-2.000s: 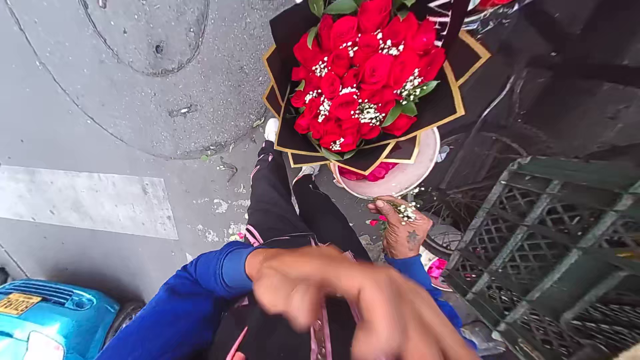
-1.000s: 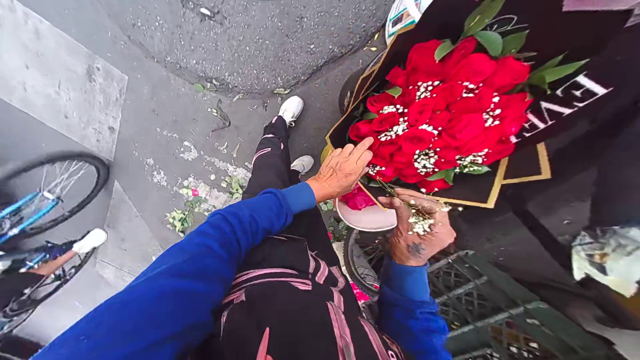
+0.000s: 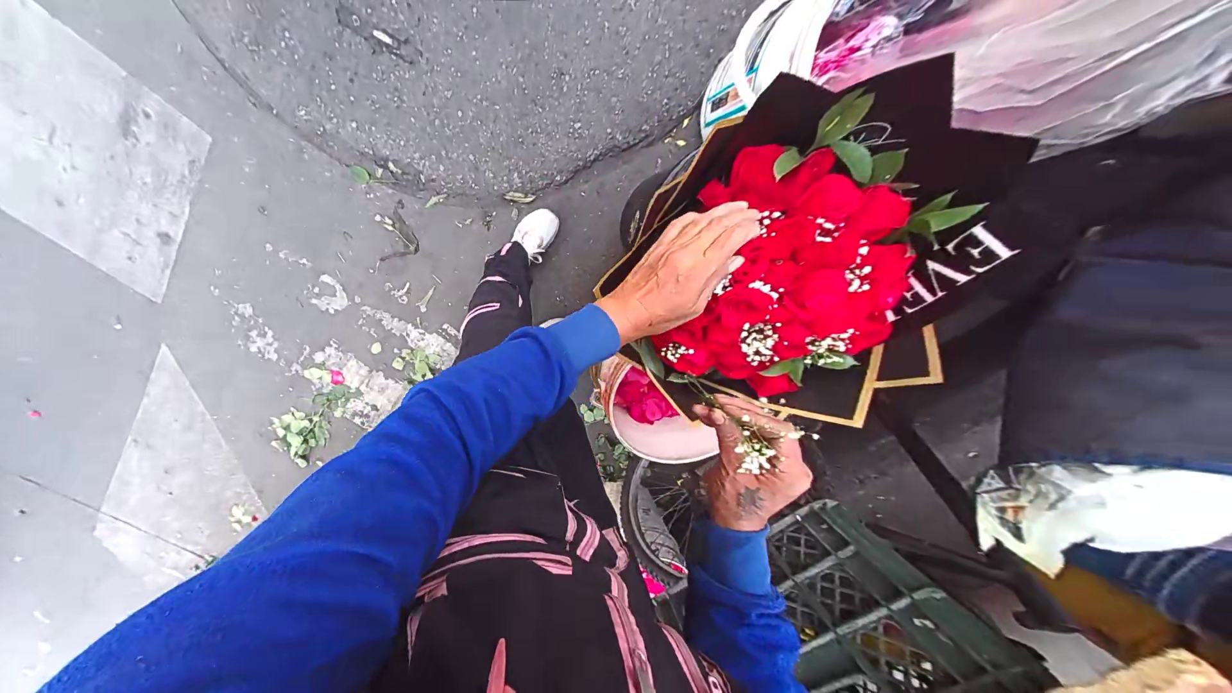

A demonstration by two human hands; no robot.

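A bouquet of red roses (image 3: 818, 260) with small white baby's breath and green leaves sits in black wrapping paper (image 3: 857, 399) with gold edges and white lettering. My left hand (image 3: 685, 269) lies palm down across the left side of the blooms, fingers extended; its palm is hidden. Below the bouquet's lower edge, my right hand (image 3: 756, 472) holds thin sprigs of baby's breath (image 3: 756, 450) between thumb and fingers. A pale round bucket (image 3: 664, 443) with magenta petals or flowers (image 3: 643, 397) stands partly beneath the wrapping.
A dark green plastic crate (image 3: 866, 597) and a spoked wheel (image 3: 654, 520) are beside my right arm. Clear plastic wrap (image 3: 1088, 58) is at upper right. A person's dark clothing (image 3: 1116, 356) shows at right. Leaves and stem scraps (image 3: 303, 433) litter the pavement.
My left hand has moved from in front of my body up to the bouquet, and now reaches farther over the roses. My right hand still holds the sprigs. The view has shifted.
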